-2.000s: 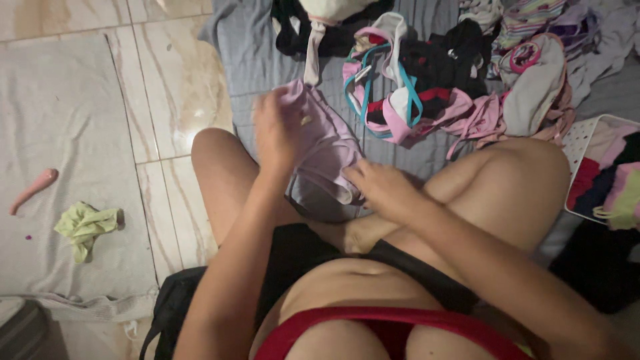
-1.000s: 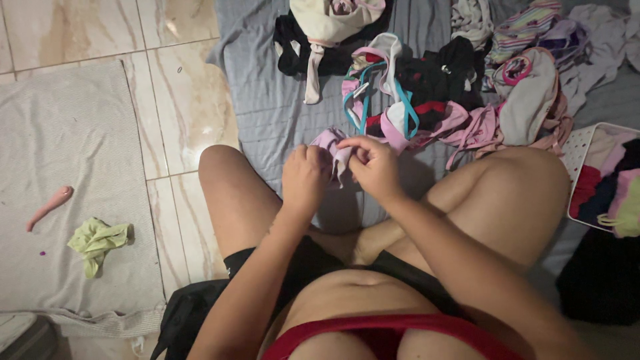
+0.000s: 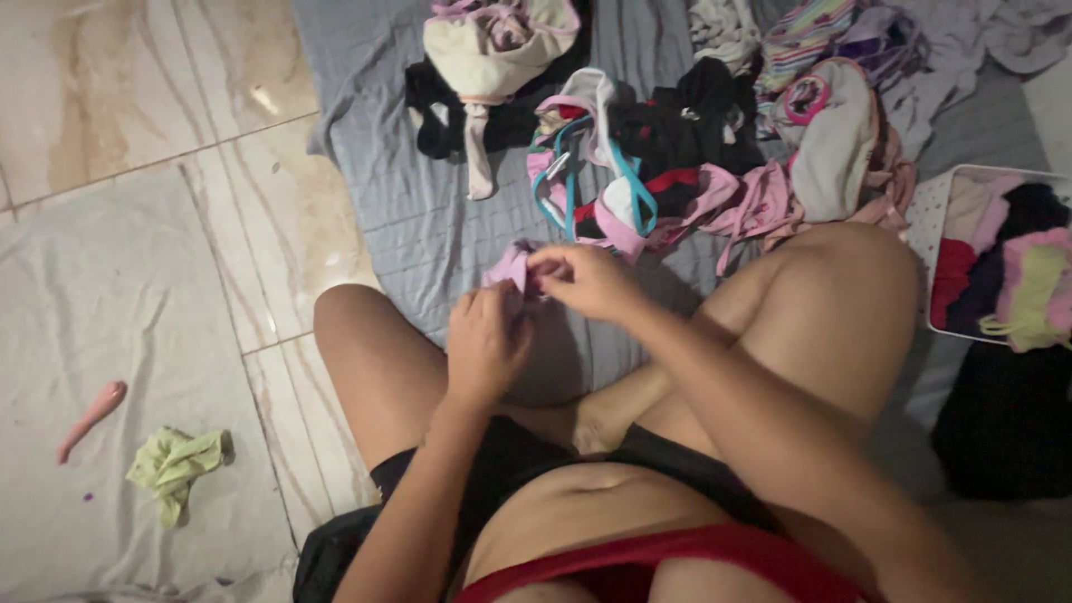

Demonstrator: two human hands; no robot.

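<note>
A lilac cloth garment (image 3: 508, 266), bunched up small, is held between my two hands above the grey sheet. My left hand (image 3: 488, 343) pinches its lower left part, with the fingers curled. The fingertips of my right hand (image 3: 582, 280) grip its right side. Just beyond it lie a pink, white and blue-trimmed garment (image 3: 599, 201) and some pink garments (image 3: 754, 197) in a loose heap. The far end of the lilac cloth is partly hidden by my fingers.
A white perforated basket (image 3: 938, 243) of folded clothes stands right of my knee. Black cloth (image 3: 1005, 419) lies below it. A cream garment (image 3: 494, 63) rests at the top. On the left, a pale mat (image 3: 75, 301) on floor tiles bears a green cloth (image 3: 174, 471) and a pink item (image 3: 90, 421).
The lilac garment hung spread out between my hands two seconds ago; it is now bunched small. My hands have come together around it.
</note>
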